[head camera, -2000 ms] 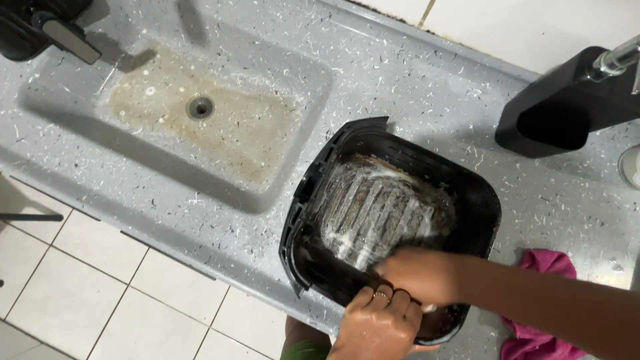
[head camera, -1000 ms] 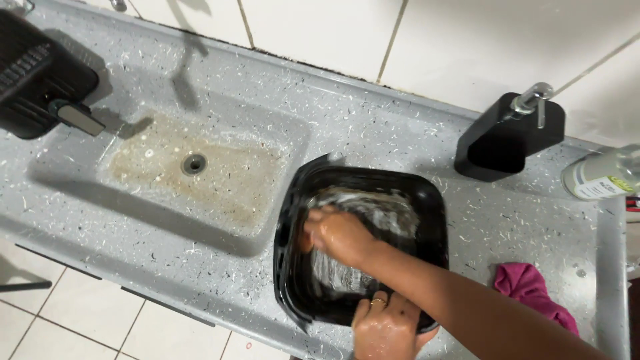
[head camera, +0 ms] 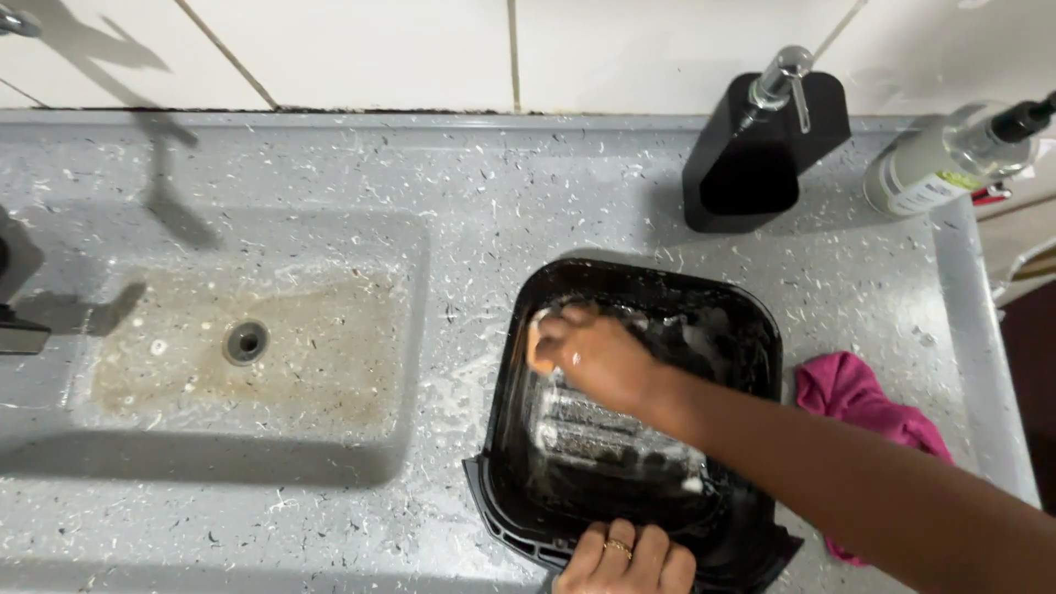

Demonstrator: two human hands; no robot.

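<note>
A black air fryer basket (head camera: 635, 511) lies open side up on the speckled grey counter, its ridged bottom covered with soapy suds. My right hand (head camera: 598, 355) is inside it near the far left corner, fingers curled on an orange sponge (head camera: 540, 351), which is mostly hidden. With its fingers over the near rim, my left hand (head camera: 627, 561) grips the basket; a ring is on one finger and the thumb is out of sight.
Left of the basket is a sink basin (head camera: 330, 371) with a drain (head camera: 247, 342). A black soap dispenser (head camera: 742, 165) and a clear pump bottle (head camera: 932, 173) stand behind, near the tiled wall. A magenta cloth (head camera: 866, 404) lies to the right. A black object (head camera: 21, 330) shows at the left edge.
The basket has turned, so its flanged side now faces me instead of the sink. My right hand still moves inside it, and my left hand remains at the near rim. The view has shifted.
</note>
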